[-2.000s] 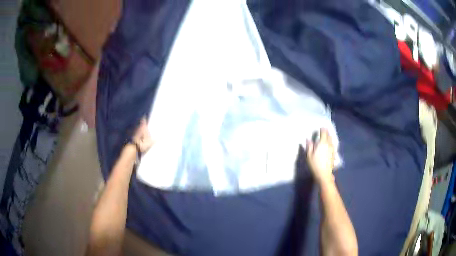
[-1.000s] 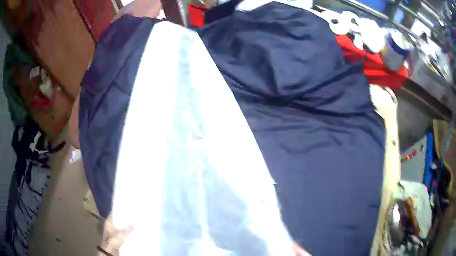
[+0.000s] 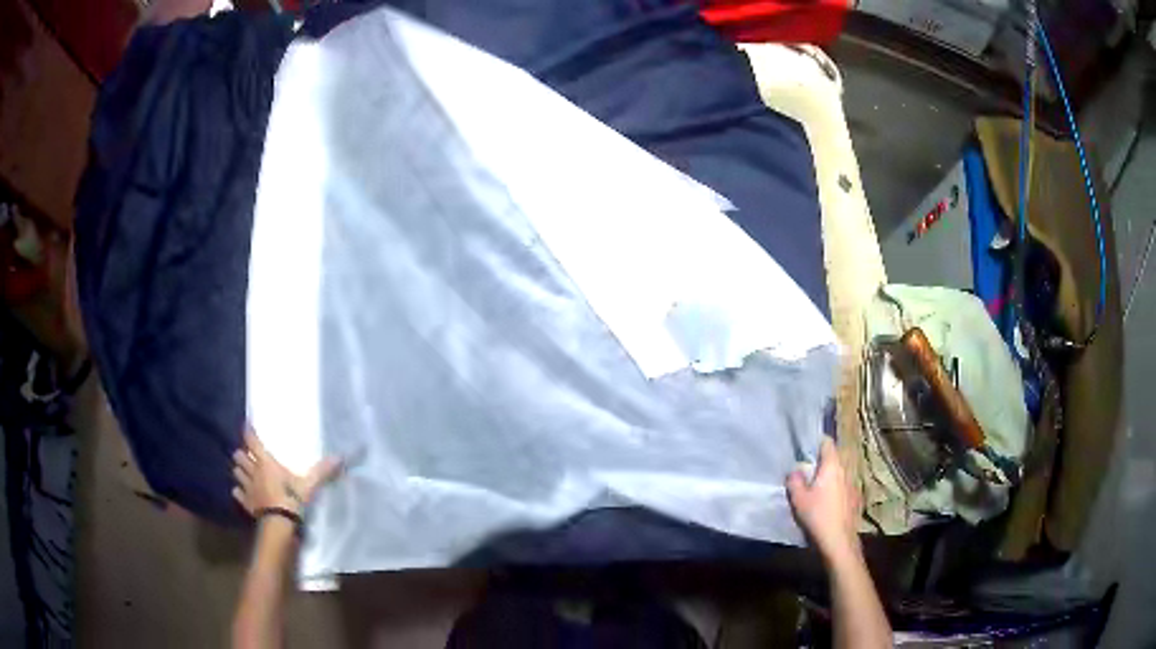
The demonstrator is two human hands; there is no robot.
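A thin white interlining sheet (image 3: 431, 317) lies over navy fabric (image 3: 165, 254). It looks grey-blue where navy shows through. Its left edge is a solid white strip, and a white flap with a ragged end is folded over its upper right. My left hand (image 3: 273, 484) rests on the sheet's lower left edge, fingers apart and thumb out to the right. My right hand (image 3: 824, 497) pinches the sheet's lower right corner by the table's edge. Navy fabric shows below the sheet's front edge.
A steam iron (image 3: 938, 406) with an orange-brown handle sits on a pale green cloth (image 3: 1001, 368) to the right. The cream table edge (image 3: 852, 216) runs beside it. A grey box (image 3: 932, 228), blue lines (image 3: 1093, 190) and red cloth (image 3: 786, 18) lie beyond.
The sheet has gone from a narrow, bunched shape to spread wide across the navy fabric. My right hand has moved out to its right corner. The view has shifted toward the iron.
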